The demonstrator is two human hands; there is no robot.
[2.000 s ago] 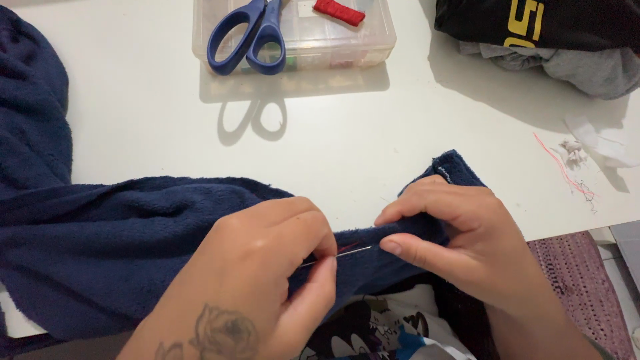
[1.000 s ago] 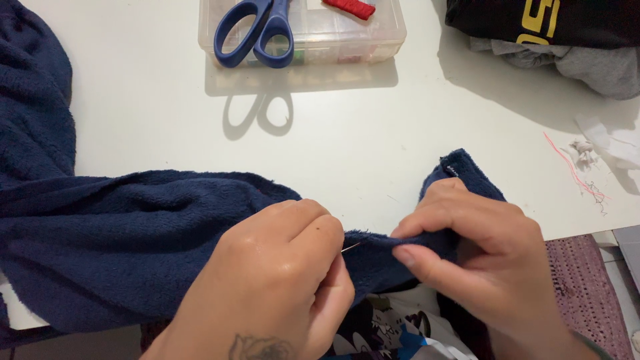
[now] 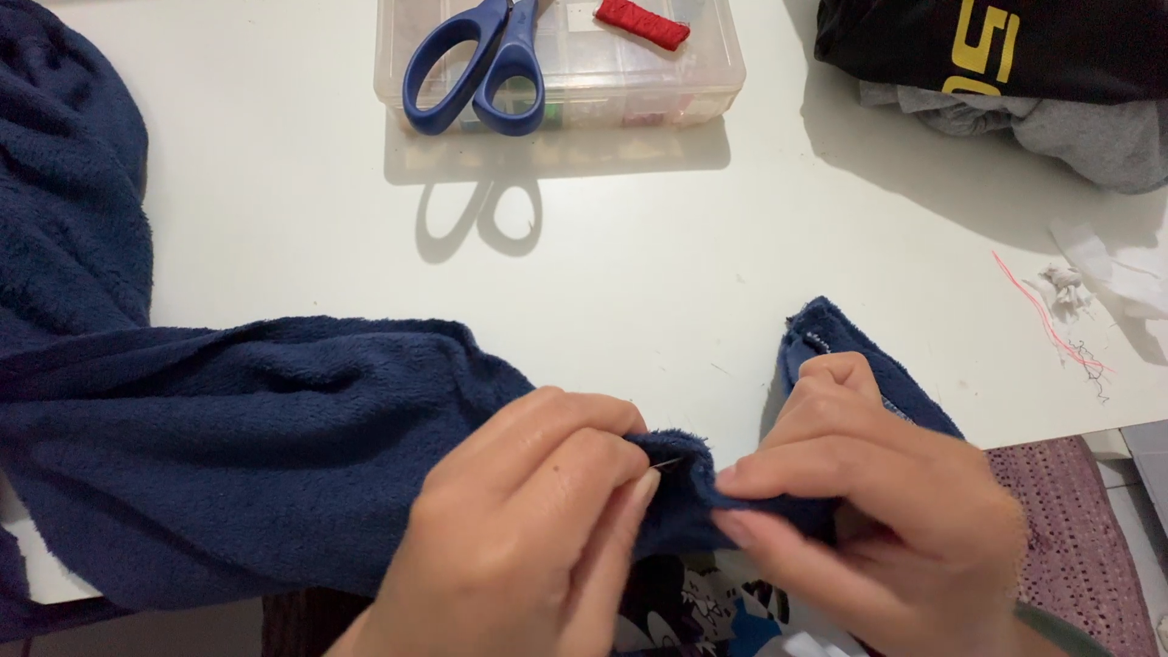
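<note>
A navy blue fleece fabric (image 3: 274, 456) lies across the table's near edge. My left hand (image 3: 538, 520) pinches a thin sewing needle (image 3: 667, 464) between thumb and fingers, at the folded edge of the fleece. Only a short length of the needle shows; the rest is hidden by my fingers. To its right, my right hand (image 3: 876, 511) grips the same edge between thumb and forefinger, with the cloth bunched up between both hands. Light stitching shows on the fleece's raised corner beyond my right hand.
On the white table (image 3: 620, 274), blue-handled scissors (image 3: 511, 82) and a bundle of red thread (image 3: 642, 23) rest on a clear plastic box (image 3: 721, 82). Black and grey folded clothes (image 3: 1077, 55) lie at the back right. Loose pink thread (image 3: 1040, 310) and white scraps (image 3: 1113, 265) lie at the right.
The needle lay long and exposed between my hands two seconds ago; now only a short piece shows. The fleece edge between my hands has bunched into a raised fold.
</note>
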